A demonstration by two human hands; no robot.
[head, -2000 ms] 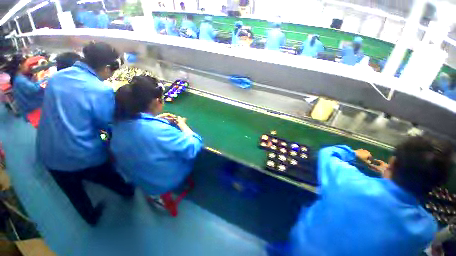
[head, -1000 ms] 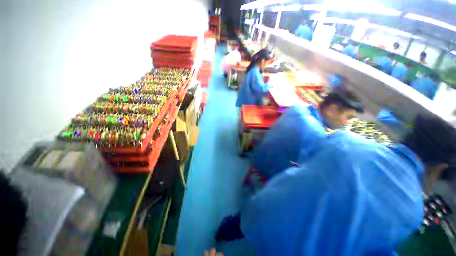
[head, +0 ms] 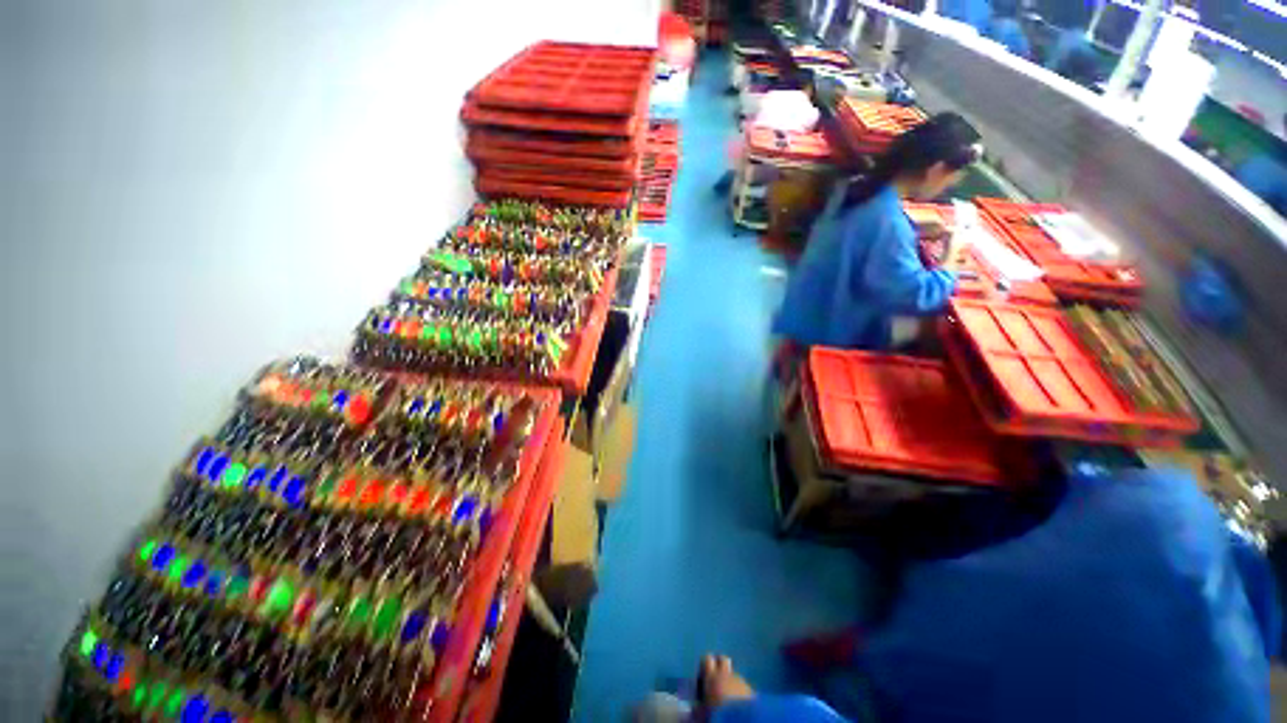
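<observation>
Red trays (head: pixel 525 565) on the left hold dense upright rows of small parts (head: pixel 289 480) with blue, green, red and orange spots. A second filled red tray (head: pixel 582 360) stands just beyond. My right hand (head: pixel 720 682) is small and cut off at the bottom edge, with a blue sleeve coming in from the right. A pale rounded thing (head: pixel 661 708) is beside its fingers; I cannot tell whether the hand holds it. My left hand is out of the picture.
A stack of red trays (head: pixel 558 120) stands behind the filled ones. A blue floor aisle (head: pixel 678 424) runs ahead. On the right are a bent-over person in blue (head: pixel 1073 607), a seated person (head: pixel 875 269), a red tray on a cart (head: pixel 903 417) and more red trays on the bench (head: pixel 1059 370).
The view has swung left from the green bench to the aisle and moved forward. The filled trays are now closer. The hand at the bottom edge shows more, with its sleeve.
</observation>
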